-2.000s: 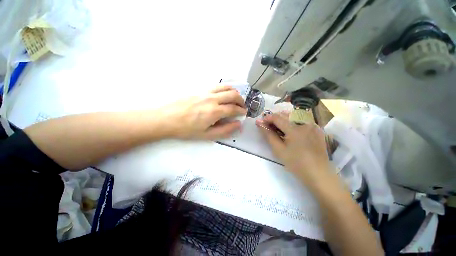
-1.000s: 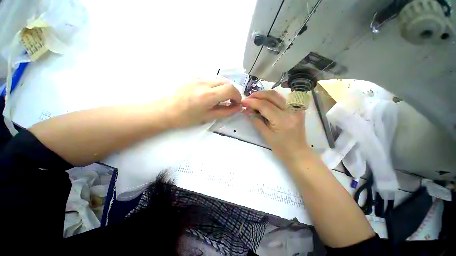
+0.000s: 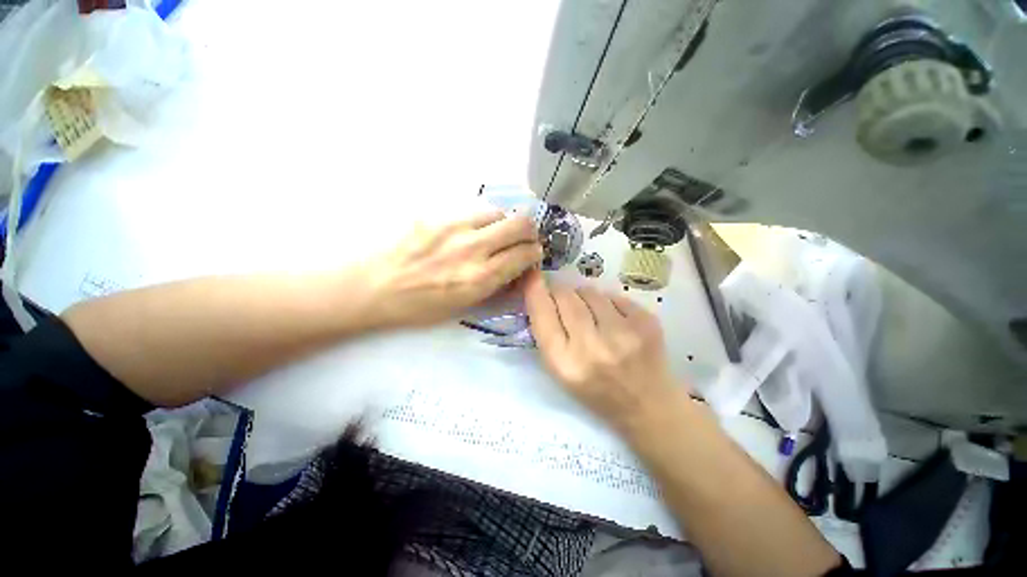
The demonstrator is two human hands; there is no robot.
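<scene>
A sheer white fabric piece shows below my fingertips on the machine bed, and a white part shows behind them by the needle. Its middle is hidden under my hands. My left hand lies left of the presser foot, fingers bent and closed on the piece. My right hand is just below and right, its fingertips touching the left ones at the piece. The exact grip is partly hidden. The sewing machine head stands above right.
White fabric strips heap right of the bed, by a long dark metal tool. Black-handled shears lie at lower right. A bag with a yellow ticket is upper left. A bin of pieces is below left.
The view has shifted a little. My right hand has moved left and then lower, to below my left fingertips. The fabric's lower edge now shows beneath the hands.
</scene>
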